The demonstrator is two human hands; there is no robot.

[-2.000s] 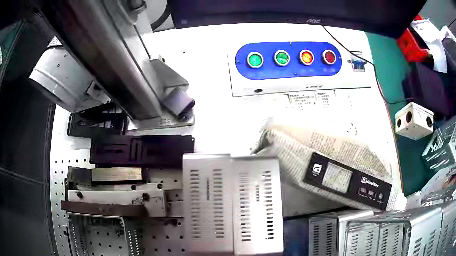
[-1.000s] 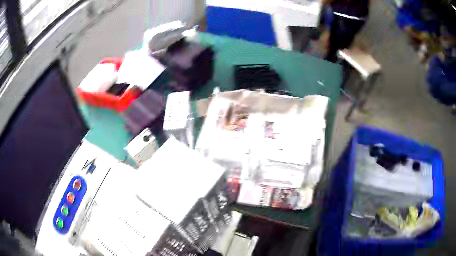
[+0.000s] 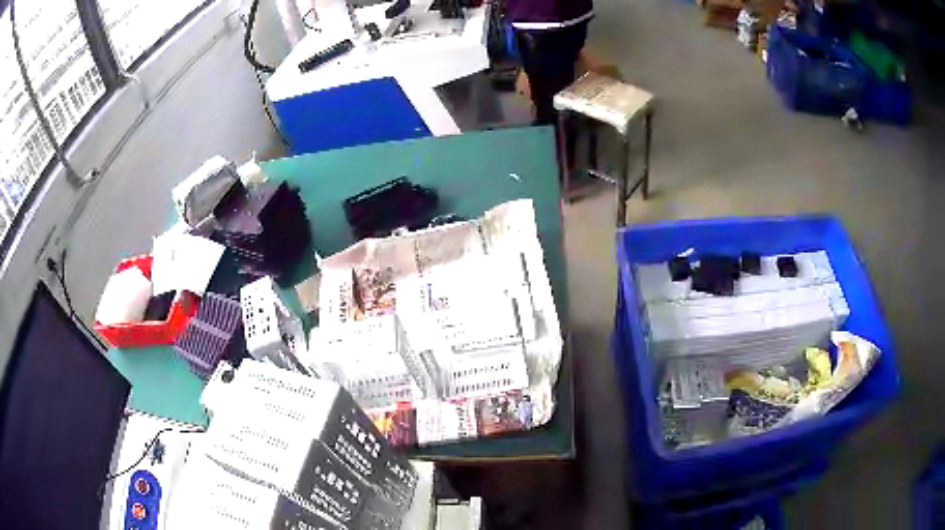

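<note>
No hand is in view. Nearest in front of me, silver-white perforated metal housings [image 3: 280, 430] stand in a stacked row at the lower left, their slotted sides facing right. More slotted housings [image 3: 482, 370] lie on newspaper lining [image 3: 497, 243] on the green-topped side table [image 3: 466, 166]. Dark purple-black parts [image 3: 264, 223] are stacked at the table's left, and a finned one [image 3: 210, 331] sits beside the red bin [image 3: 150, 329]. A black part [image 3: 391, 207] lies behind the newspaper.
A large blue crate [image 3: 756, 476] on the floor at right holds pale metal parts, small black items and crumpled paper. A stool [image 3: 605, 101] and a standing person [image 3: 549, 47] are beyond the table. The monitor [image 3: 57, 414] and button panel [image 3: 142, 502] are at lower left.
The view has turned right from the machine bench to the side table and blue crate. The bench, fixture and button panel have shifted left and mostly out of view.
</note>
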